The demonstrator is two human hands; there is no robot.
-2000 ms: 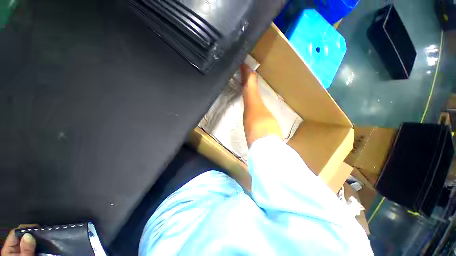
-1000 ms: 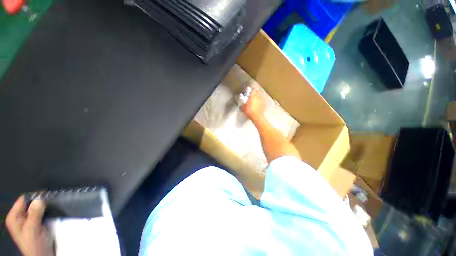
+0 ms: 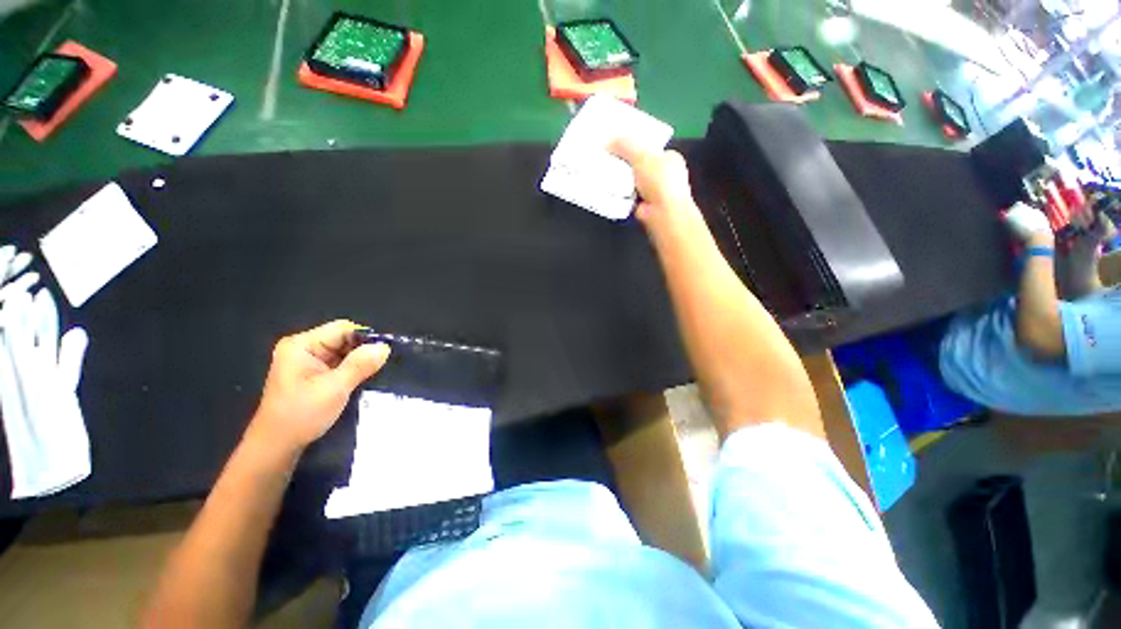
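My left hand is shut on the upper left edge of a black adhesive sheet, which has pale dashes along its top edge. A white backing paper hangs below the black part. My right hand is shut on white cover plates at the far edge of the black mat; the exact number of plates cannot be told. One white plate lies on the mat at the left, and another, with dark corner holes, lies on the green surface.
A black stack of sheets stands right of my right forearm. White gloves lie at the left. Circuit board units on red-orange fixtures line the green surface. Open cartons sit below the bench edge. Another person's arm is at the right.
The view has swung up to the bench and line. My right hand has come out of the carton and now holds white plates over the mat. My left hand still holds the black sheet.
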